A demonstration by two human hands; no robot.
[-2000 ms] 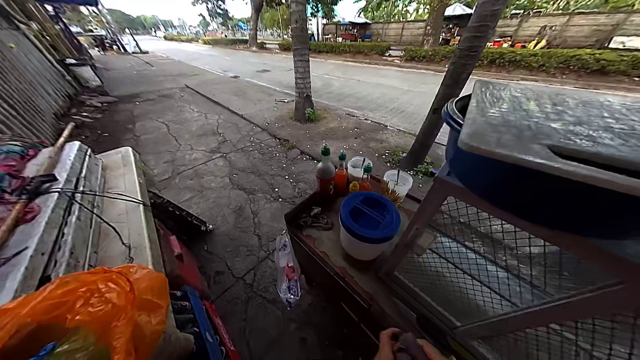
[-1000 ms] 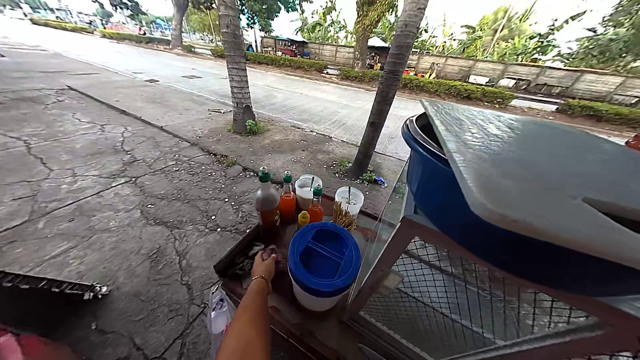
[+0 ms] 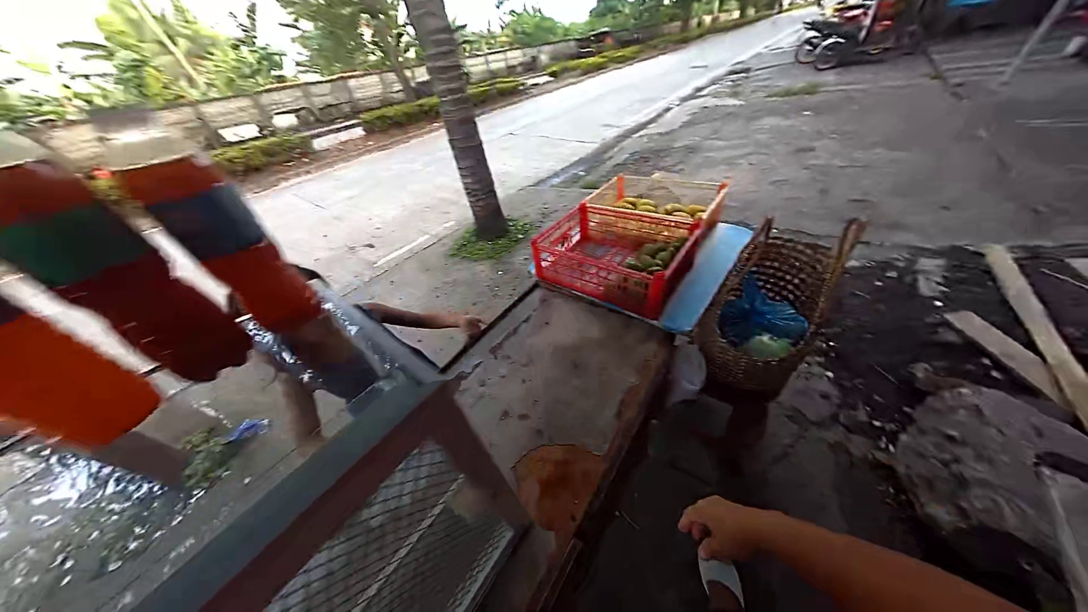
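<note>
My right hand (image 3: 721, 527) reaches in from the lower right with its fingers curled. It hangs in the air to the right of the wooden cart top (image 3: 552, 374), above a foot in a white strap sandal (image 3: 721, 571). A small dark patch shows at the fingers; whether it is a held thing or shadow cannot be told. My left hand is out of view. At the far end of the cart top stands a red plastic crate (image 3: 595, 263) with green and yellow fruit (image 3: 653, 257). Left of the top is a mesh-sided frame (image 3: 399, 518).
A woven basket (image 3: 739, 365) with a blue plastic bag (image 3: 761, 314) stands beside the cart's far right corner. Another person's hand (image 3: 467, 325) is at the cart's left edge. Wooden planks (image 3: 1041, 340) and a rock (image 3: 977, 459) lie at right. A palm trunk (image 3: 459, 110) rises beyond.
The view has swung far to the right. Earlier, a hand reached beside the blue-lidded bucket and sauce bottles, which are now out of view. The crate and basket have come into view.
</note>
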